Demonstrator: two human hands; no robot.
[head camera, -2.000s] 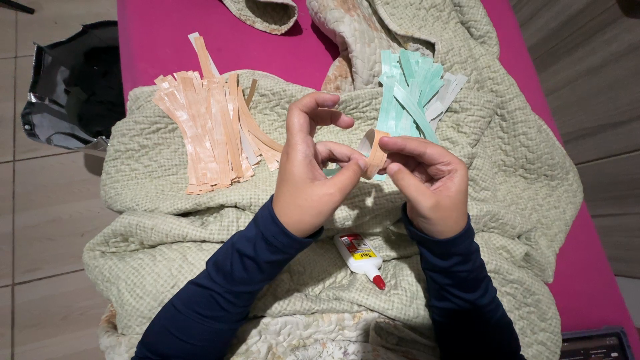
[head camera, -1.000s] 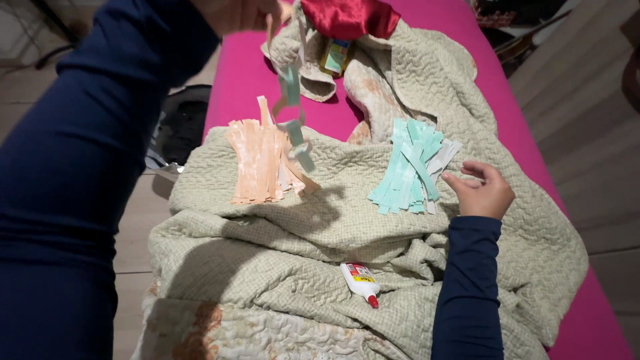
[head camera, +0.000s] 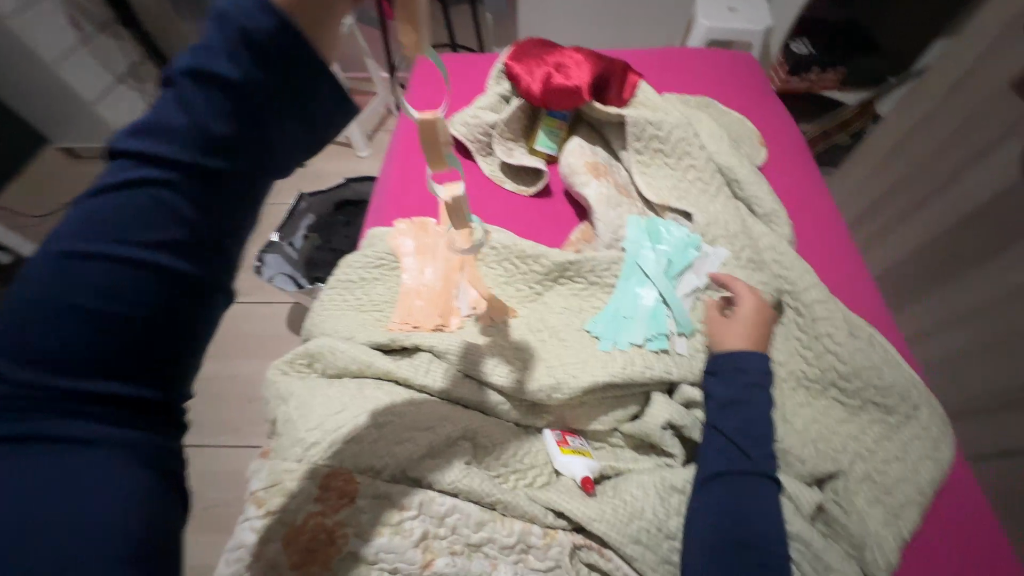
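Observation:
My left hand (head camera: 320, 20) is raised at the top edge, mostly cut off. Below and beside it hangs a paper chain (head camera: 434, 142) of orange and pale green linked rings, its upper end out of view. My right hand (head camera: 740, 314) rests on the quilt with curled fingers, beside the white ends of a pile of mint green paper strips (head camera: 652, 280); whether it pinches one is unclear. A pile of orange paper strips (head camera: 428, 280) lies to the left, under the chain's lower end. A white glue bottle (head camera: 570, 456) with a red tip lies on the quilt.
The rumpled light green quilt (head camera: 496, 376) covers much of a bright pink surface (head camera: 840, 264). Red satin cloth (head camera: 560, 74) and a container with a green and blue label (head camera: 550, 132) lie at the far end. A black bag (head camera: 328, 232) stands on the floor at left; a white stool (head camera: 728, 24) is behind.
My left hand has gone from the middle up to the top edge, and the chain now hangs in view. My right hand has moved from the orange paper ring to beside the mint strips.

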